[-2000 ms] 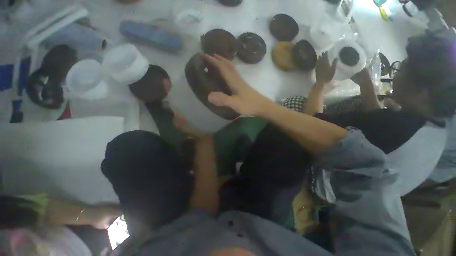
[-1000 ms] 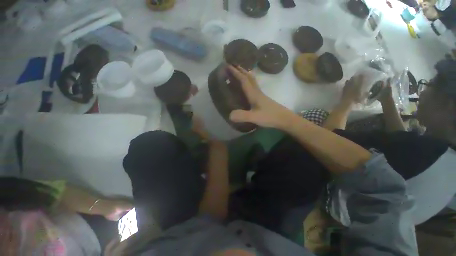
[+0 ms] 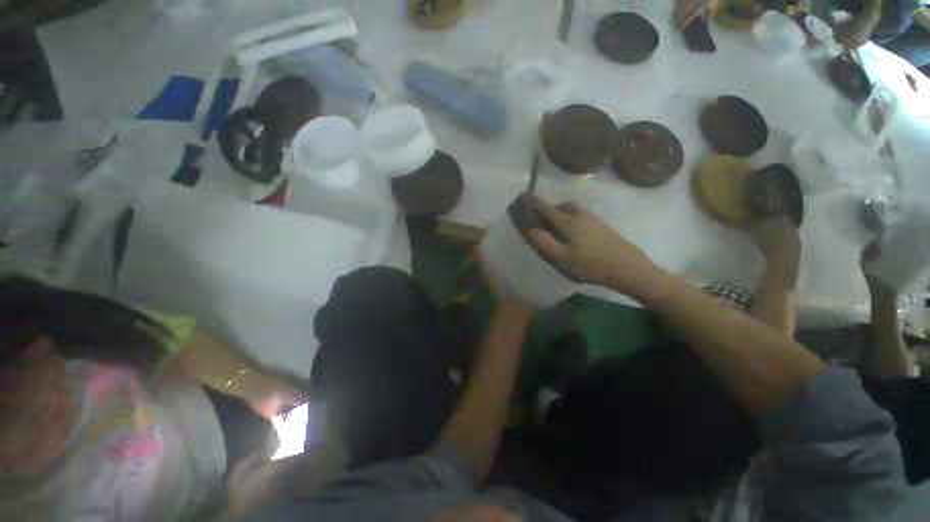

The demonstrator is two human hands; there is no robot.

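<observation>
A white tub is tilted in front of me at the table's near edge. My left hand holds it from the left and below, mostly hidden by the tub. My right hand is at its upper side, with thumb and fingers on a small dark piece at the rim. Whether this is a cap or part of a lid, I cannot tell. Dark brown discs lie beyond my hands, one beside two small white tubs.
A pale blue oblong case lies further back. A yellow lid lies at right, where a neighbour's hand touches a dark disc. A white board is at left, near a person holding a lit phone.
The view has shifted, so the table's things appear further right and lower. The tub's large dark top no longer faces me; its white side shows, and my right fingers have closed on the dark piece.
</observation>
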